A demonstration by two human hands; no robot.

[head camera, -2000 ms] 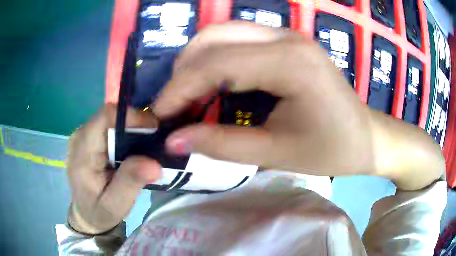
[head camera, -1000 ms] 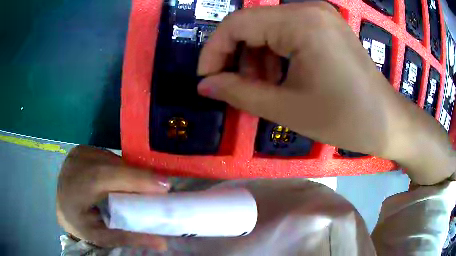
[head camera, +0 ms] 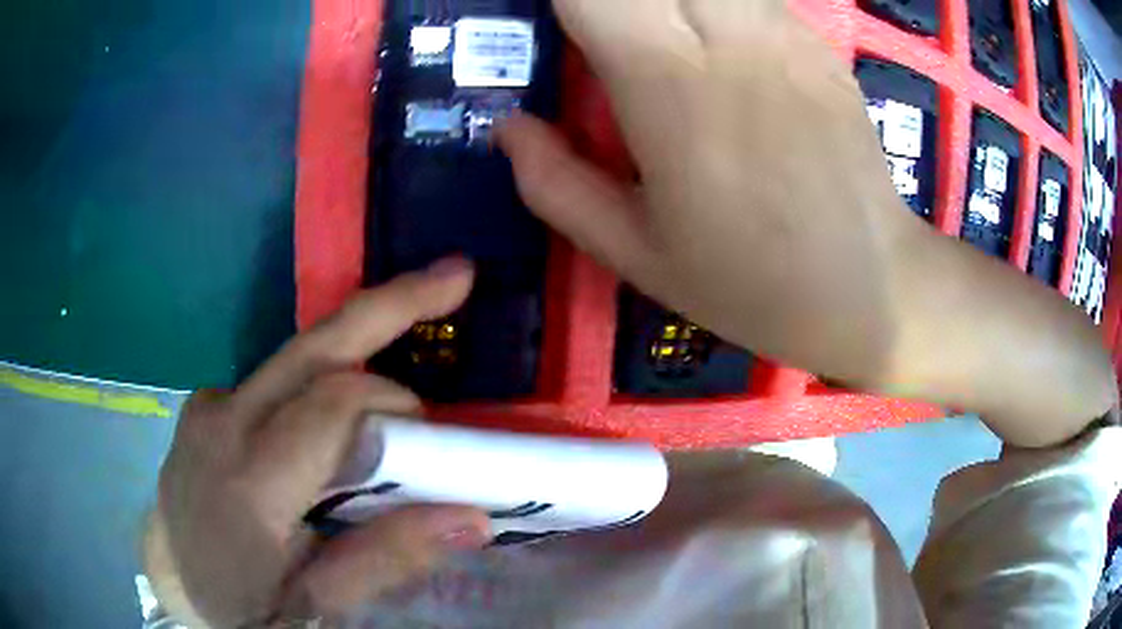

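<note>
A black phone without back cover (head camera: 458, 203) lies in the nearest left slot of the red foam tray (head camera: 335, 172). Its white label (head camera: 493, 53) and silvery sockets (head camera: 434, 119) show at the upper end. My left hand (head camera: 283, 479) holds a rolled white backing sheet (head camera: 529, 473) with black strips, and its extended index fingertip touches the phone's lower middle. My right hand (head camera: 751, 184) is over the tray, its thumb tip at the sockets; its other fingertips are cut off by the top edge. No separate black sticker can be told from the dark phone.
More phones (head camera: 680, 356) sit in slots to the right, partly under my right hand. Patterned black-and-white sheets (head camera: 1090, 203) lie beyond the tray at the far right. The green mat (head camera: 135, 184) is at left, with a yellow line (head camera: 86, 392) on the grey floor below.
My left hand has risen from below the tray, its index finger now on the phone. My right hand has opened from its pinch over the phone's middle and moved up.
</note>
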